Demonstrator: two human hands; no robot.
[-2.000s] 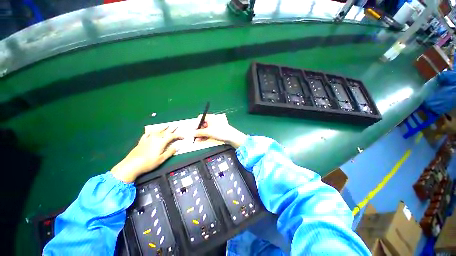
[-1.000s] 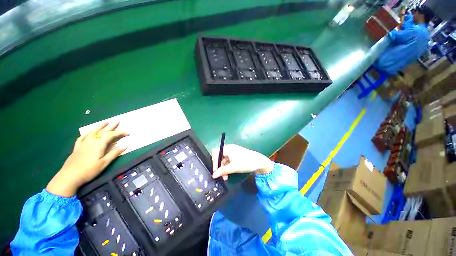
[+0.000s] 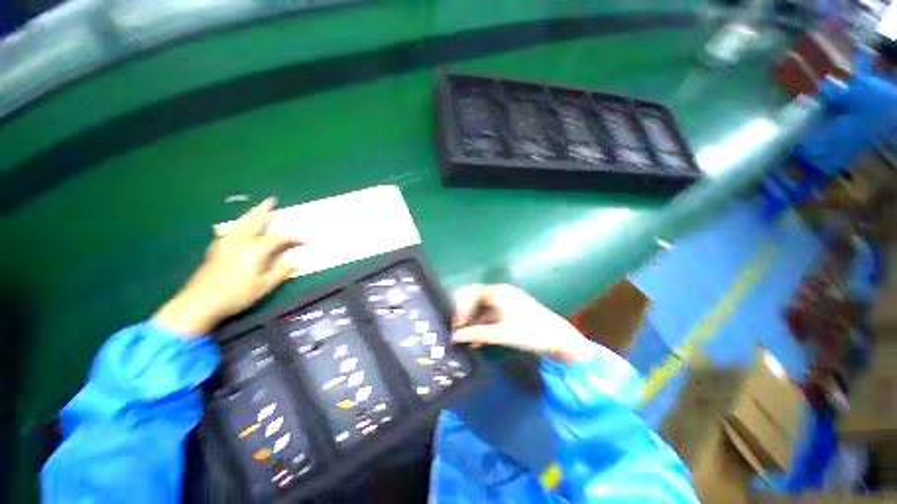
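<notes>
The black near tray lies tilted in front of me, with three pockets in view. Each pocket holds a dark housing with white and orange marks. A white sheet lies flat beyond the tray's far edge. My left hand rests with spread fingers on the sheet's left end. My right hand is at the tray's right edge, beside the rightmost pocket, with thumb and fingers pinched together. Blur hides whether the slim black tool is in it. The tray's lower left part is cut off or dark.
A second black tray with several filled pockets lies farther back on the green bench. A small pale bit lies beyond the sheet. Cardboard boxes stand on the blue floor at the right. A person in blue sits at the upper right.
My right hand moved from the sheet to the tray's right edge and stays there. The black tool seen earlier no longer shows. My left hand stays on the sheet. The whole view has shifted and blurred.
</notes>
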